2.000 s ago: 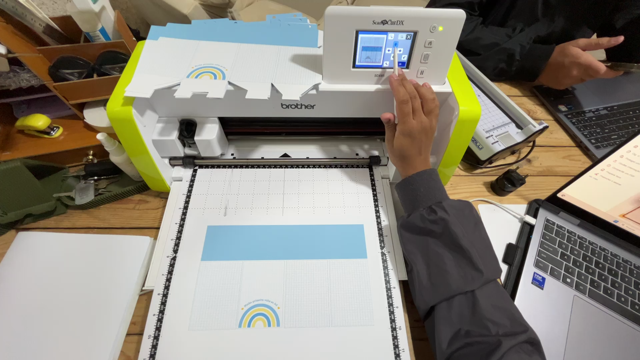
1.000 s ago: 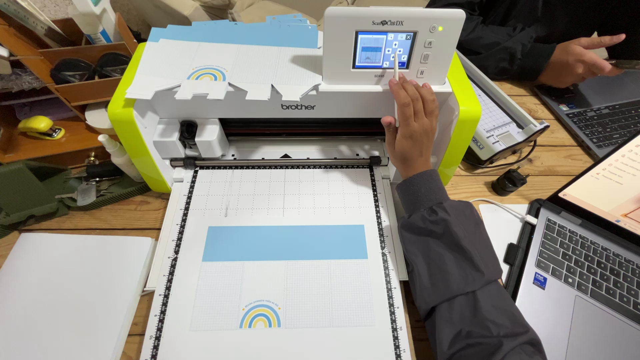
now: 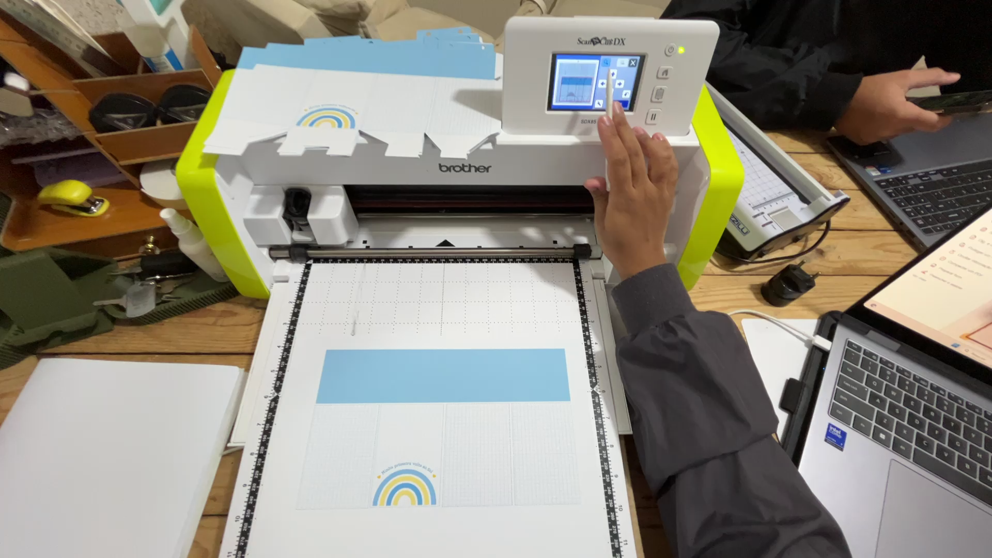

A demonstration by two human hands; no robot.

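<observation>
My right hand (image 3: 637,190) holds a thin white stylus (image 3: 609,97) upright against the touchscreen (image 3: 593,82) of a white and lime-green Brother ScanNCut cutting machine (image 3: 465,168). The screen shows a page preview and arrow buttons. My left hand is out of view. Below the machine's slot lies a cutting mat (image 3: 387,298) with black ruled edges. On it is a printed sheet (image 3: 443,376) with a blue band and a rainbow near its lower edge. Cut printed sheets (image 3: 387,101) with notched flaps lie stacked on top of the machine.
A paper stack (image 3: 116,449) lies left; a stapler (image 3: 74,198), white bottle (image 3: 190,240) and wooden organizer (image 3: 147,139) stand behind it. Right are a paper trimmer (image 3: 775,186), black plug adapter (image 3: 789,284) and laptop (image 3: 914,418). Another person's hand (image 3: 891,105) holds a phone near a second laptop.
My right hand and the stylus have shifted slightly on the touchscreen, where the preview has given way to arrow buttons beside it. The mat and its sheet look unmoved.
</observation>
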